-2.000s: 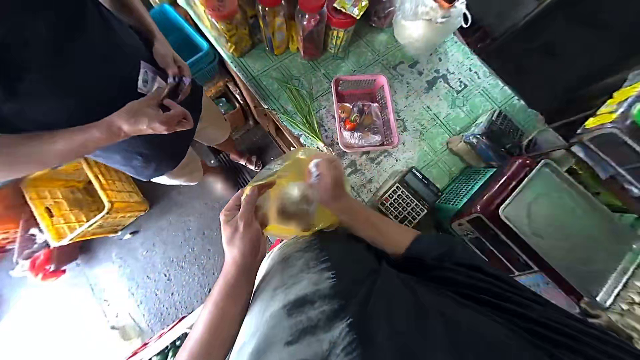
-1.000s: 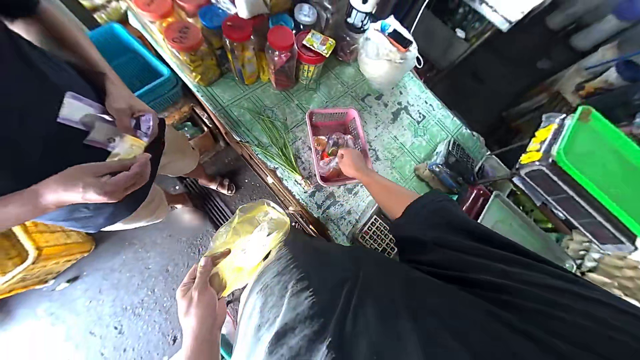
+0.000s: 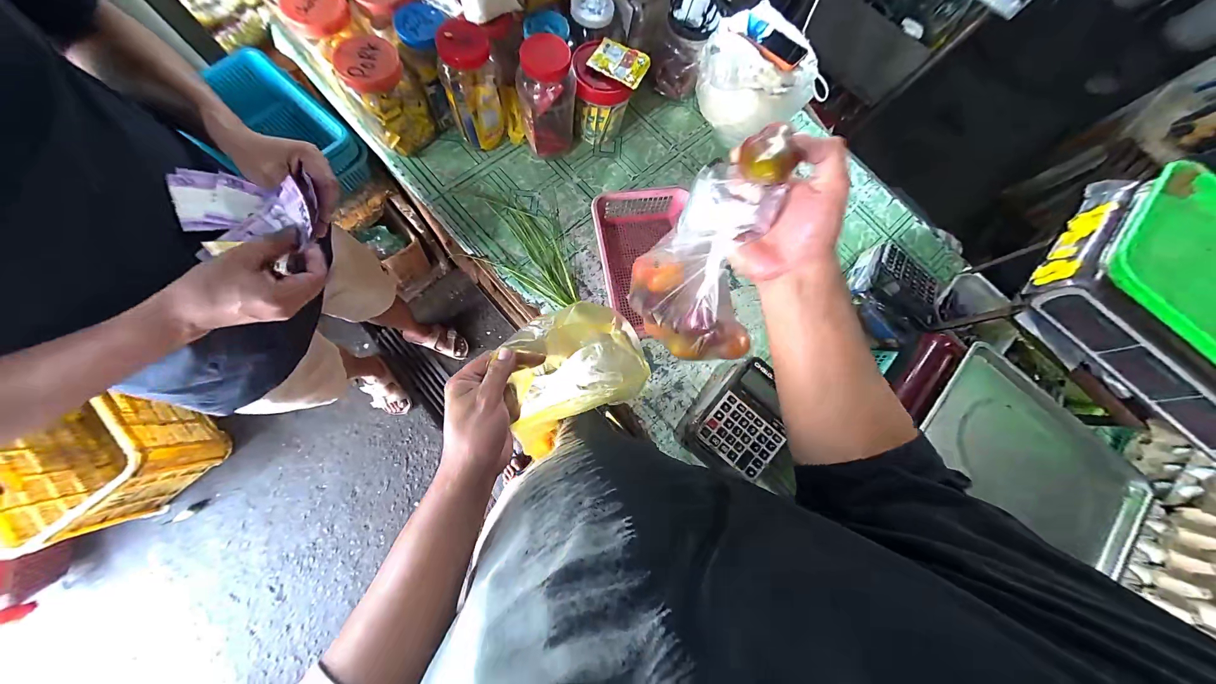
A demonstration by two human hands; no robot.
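My left hand (image 3: 483,408) grips the rim of a yellow plastic bag (image 3: 579,375), whose contents are partly hidden. My right hand (image 3: 798,209) is raised over the counter with clear plastic bags of produce in its fingers. One clear bag (image 3: 698,294) hangs down with orange-red, tomato-like produce in it; a smaller bundle with a greenish-brown item (image 3: 768,155) sits at the fingertips. Behind the hanging bag lies a pink plastic basket (image 3: 646,204) on the green counter, with long green stalks (image 3: 537,249) to its left. A calculator (image 3: 741,427) rests below my right forearm.
Lidded jars (image 3: 546,95) and a white plastic bag (image 3: 755,81) line the counter's far side. At left another person holds purple banknotes (image 3: 247,204), beside a blue basket (image 3: 275,104) and above a yellow crate (image 3: 104,465). A weighing scale's metal tray (image 3: 1035,456) is at right.
My right hand has lifted the clear bags out of the pink basket, where it was reaching a second ago. My left hand still holds the yellow bag. The other person's banknotes are now more fanned out.
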